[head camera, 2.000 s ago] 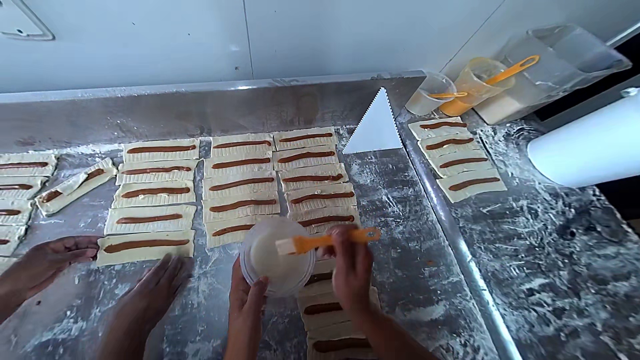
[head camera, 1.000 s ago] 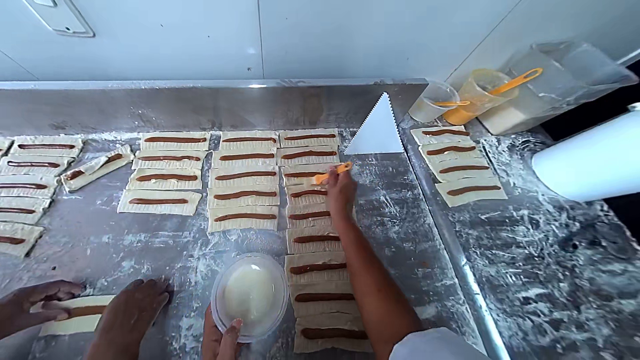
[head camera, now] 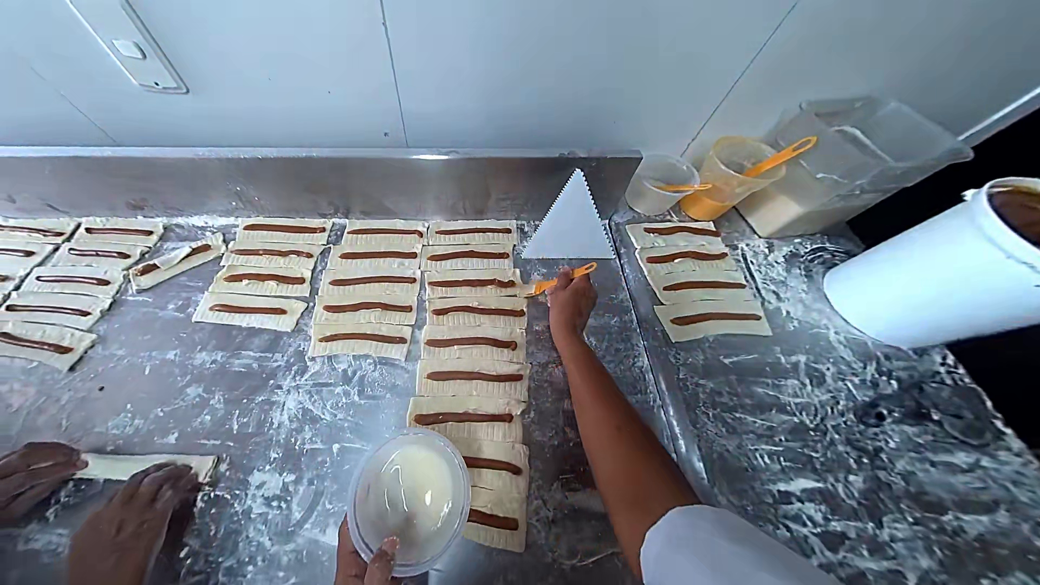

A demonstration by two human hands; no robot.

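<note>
My left hand (head camera: 370,561) holds a round clear plastic tub (head camera: 410,500) with pale, creamy liquid, over the lower end of a column of dough strips. Each strip bears a brown line of filling. In my right hand (head camera: 571,301) is an orange-handled brush (head camera: 561,279); its tip touches the right end of a dough strip (head camera: 474,283) near the top of that column. Further columns of filled dough strips (head camera: 366,309) lie to the left, and a short column (head camera: 708,286) lies on the right.
At the lower left, a co-worker's hands (head camera: 134,520) press on a folded dough strip (head camera: 146,466). A white triangular toothed scraper (head camera: 573,223) rests near the steel backsplash (head camera: 325,187). Plastic jugs (head camera: 731,175) and a clear container (head camera: 812,191) stand at the back right, beside a white bucket (head camera: 918,272).
My right hand has moved from over the tub to the upper strips with the brush. The co-worker's strip, flat with its filling showing before, is now folded over.
</note>
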